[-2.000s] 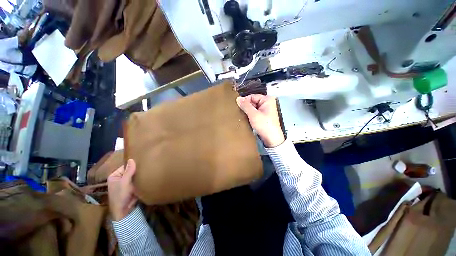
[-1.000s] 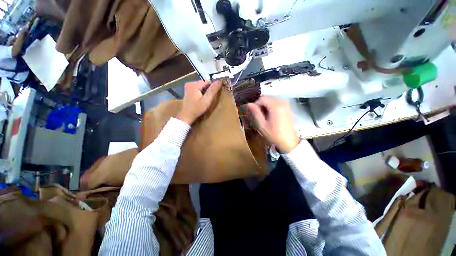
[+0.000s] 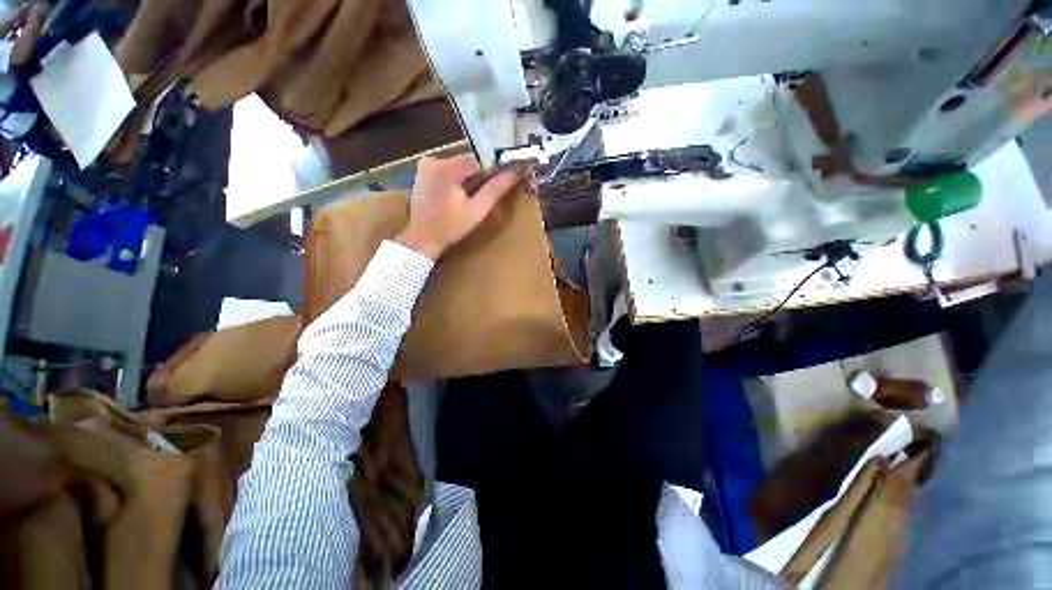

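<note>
The brown bag body (image 3: pixel 485 294) hangs at the left end of the white sewing machine (image 3: pixel 738 115), its top corner at the dark presser foot and needle area (image 3: pixel 542 167). Its right side gapes open a little. My left hand (image 3: pixel 450 207) grips the top edge beside the needle area, thumb and fingertips close to the metal parts. Whether the edge lies under the foot is hidden by the fingers. My right hand is out of view; a large blurred blue-grey shape, probably the right sleeve, fills the lower right edge.
Brown bag bodies (image 3: pixel 335 58) are heaped at upper left, more (image 3: pixel 150 484) at lower left. A green spool (image 3: pixel 944 196) is on the machine, a dark loop below it. At right, a brown-red bottle (image 3: pixel 900 392) and white sheets (image 3: pixel 854 484) lie in a bin.
The bag body has swung from flat in both hands to the needle area. My left hand has moved up to its top edge. My right hand has left the bag and the picture.
</note>
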